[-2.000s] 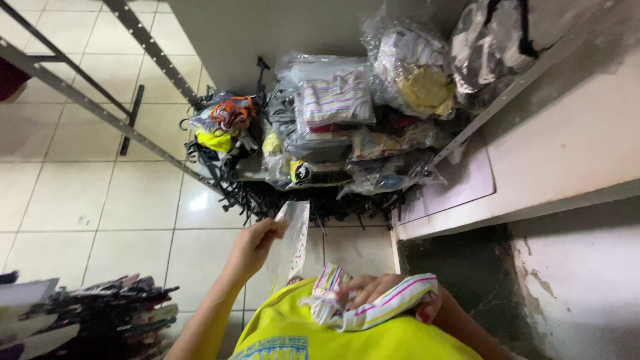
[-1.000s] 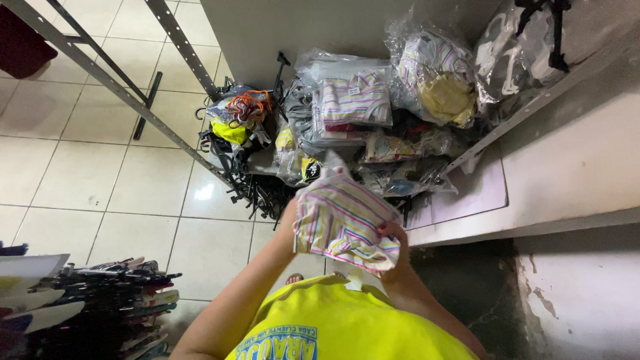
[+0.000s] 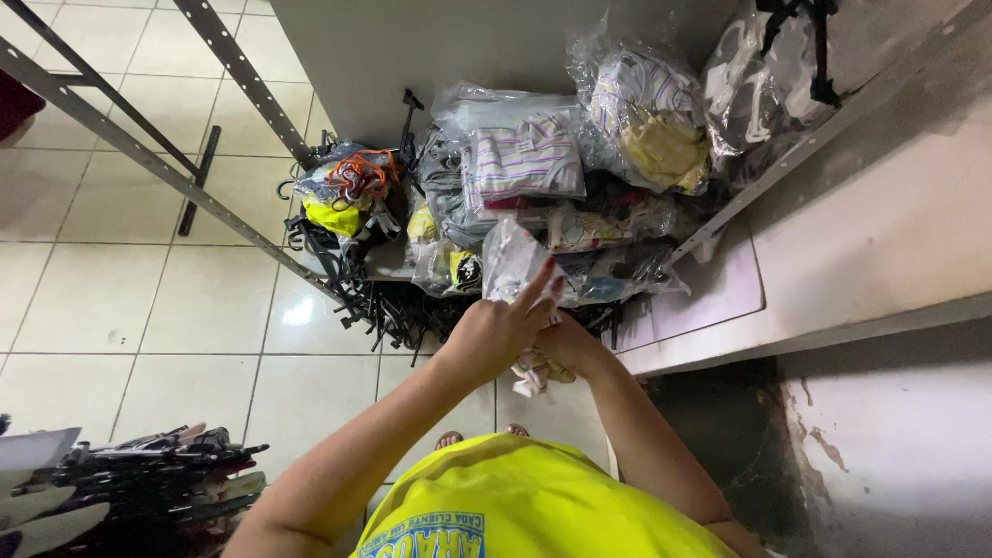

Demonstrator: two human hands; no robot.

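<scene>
Both my hands are close together in front of the shelf. My left hand (image 3: 504, 325) is at a clear plastic bag (image 3: 508, 260) with a printed white garment in it, index finger extended over the bag. Just right of it, my right hand (image 3: 570, 341) has its fingers largely hidden, and a bunched pale cloth (image 3: 539, 372) hangs below it. Beyond the hands, a folded striped garment in clear plastic (image 3: 527, 159) tops a pile of bagged clothes, and a bag of striped and yellow clothes (image 3: 651, 116) lies to its right.
Orange cords (image 3: 360, 178) and a yellow bundle (image 3: 333, 217) lie at the shelf's left end. Black plastic hangers (image 3: 387, 318) stick out below. Perforated metal uprights (image 3: 240, 77) frame the shelf. Hung clothes (image 3: 155, 480) stand at lower left, a pale ledge (image 3: 852, 318) at right.
The striped garment held in front of my shirt one second ago is no longer spread between my hands. Both hands have moved forward and together, nearer the shelf.
</scene>
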